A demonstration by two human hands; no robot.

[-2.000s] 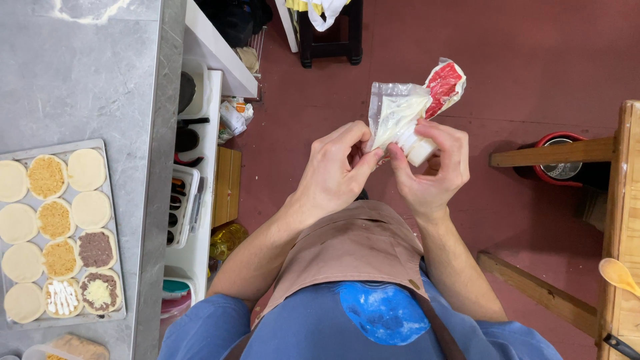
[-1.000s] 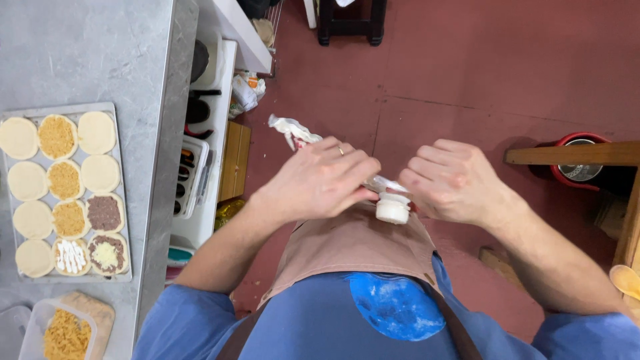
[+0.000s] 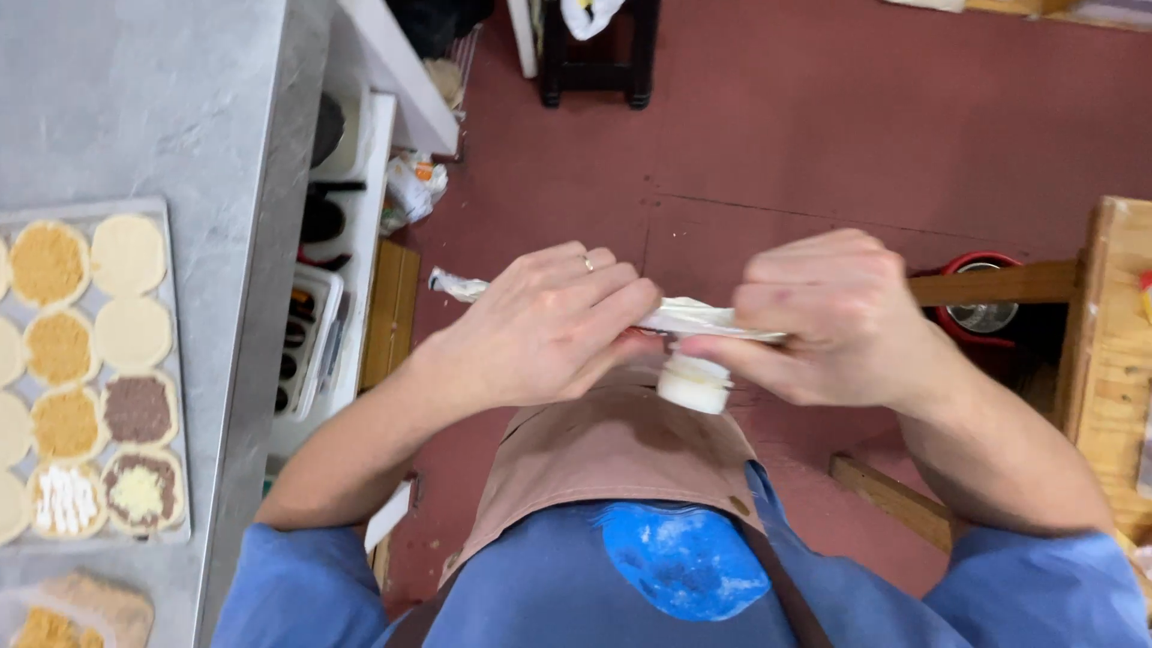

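A plastic pouch [image 3: 691,317] is stretched sideways between my hands, in front of my apron. My left hand [image 3: 567,319], with a ring on one finger, grips its left part, and a twisted end sticks out beyond the knuckles. My right hand [image 3: 823,315] is closed around the pouch's right part. Below the pouch, by my right thumb, is a white round cap or spout [image 3: 693,382]; how it joins the pouch is hidden. Far to the left, a metal tray [image 3: 175,360] holds several dough discs, some plain, others topped with orange, brown or white filling.
The tray lies on a grey counter [image 3: 135,108]. Beneath the counter's edge is a white shelf [image 3: 373,216] with containers. A wooden table [image 3: 1111,360] stands at right, a black stool [image 3: 598,72] at top. A tub of orange shreds [image 3: 49,625] is at bottom left.
The pouch, spread upright between my fingertips two seconds ago, is now gathered into a narrow sideways strip. Both hands have turned knuckles up and closed around it, farther apart than before.
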